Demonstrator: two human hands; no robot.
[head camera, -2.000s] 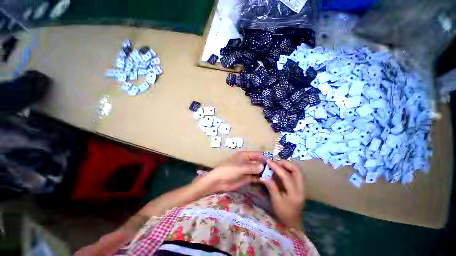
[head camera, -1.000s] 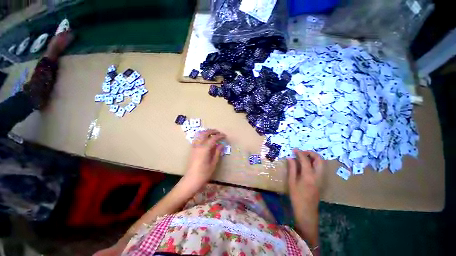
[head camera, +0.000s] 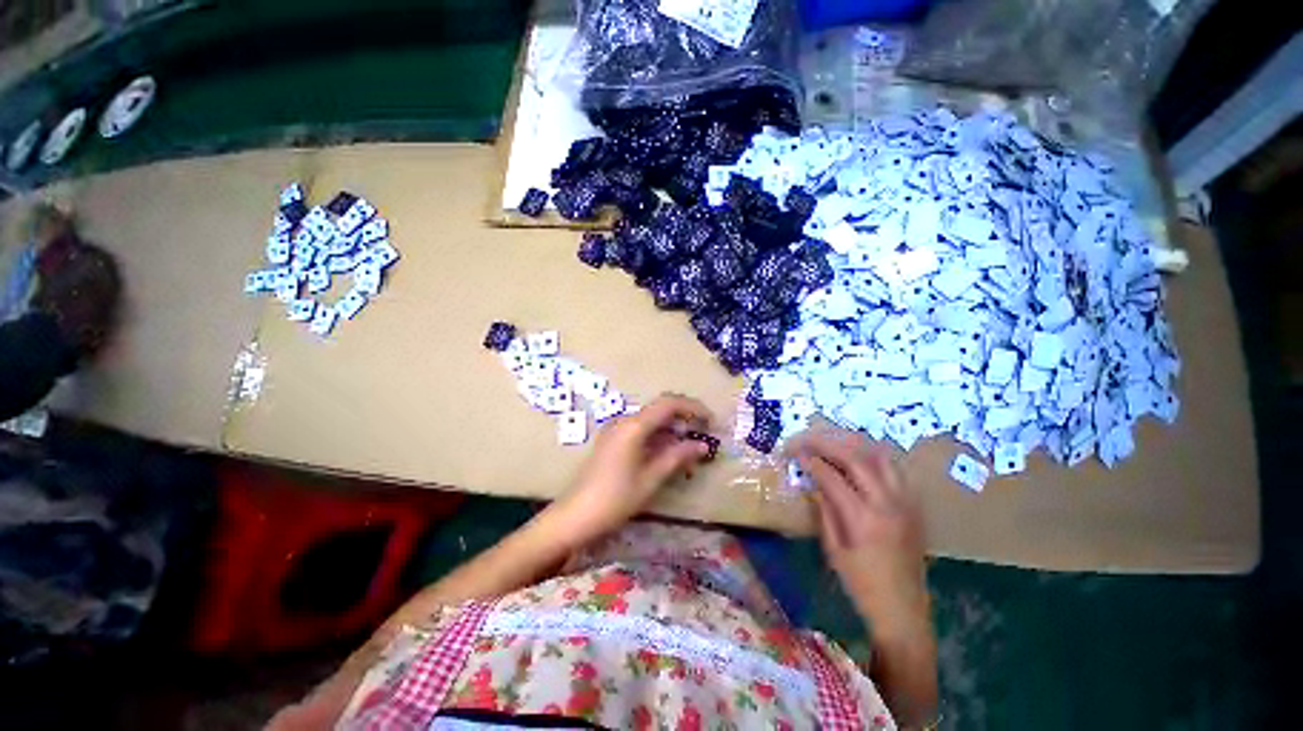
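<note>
My left hand (head camera: 639, 464) holds a dark square piece (head camera: 700, 443) between thumb and fingers just over the bench's near edge. My right hand (head camera: 857, 493) pinches a white square piece (head camera: 797, 474) at its fingertips, partly hidden. The loose white pile (head camera: 986, 300) lies at the right. The dark heap (head camera: 715, 257) lies left of it, with a few dark pieces (head camera: 765, 421) near my hands. A small group of white pieces (head camera: 550, 383), with one dark one at its far end, lies left of my left hand.
A larger group of white pieces (head camera: 322, 260) lies further left on the cardboard bench (head camera: 429, 329). A clear bag of dark pieces (head camera: 686, 57) stands behind the heap. Another person's hand (head camera: 79, 293) is at the far left. A green conveyor (head camera: 329, 86) runs behind.
My left hand has moved from the small white group to the right and taken hold of a dark piece. My right hand has drawn back slightly from the white pile. The other person's hand has left the conveyor.
</note>
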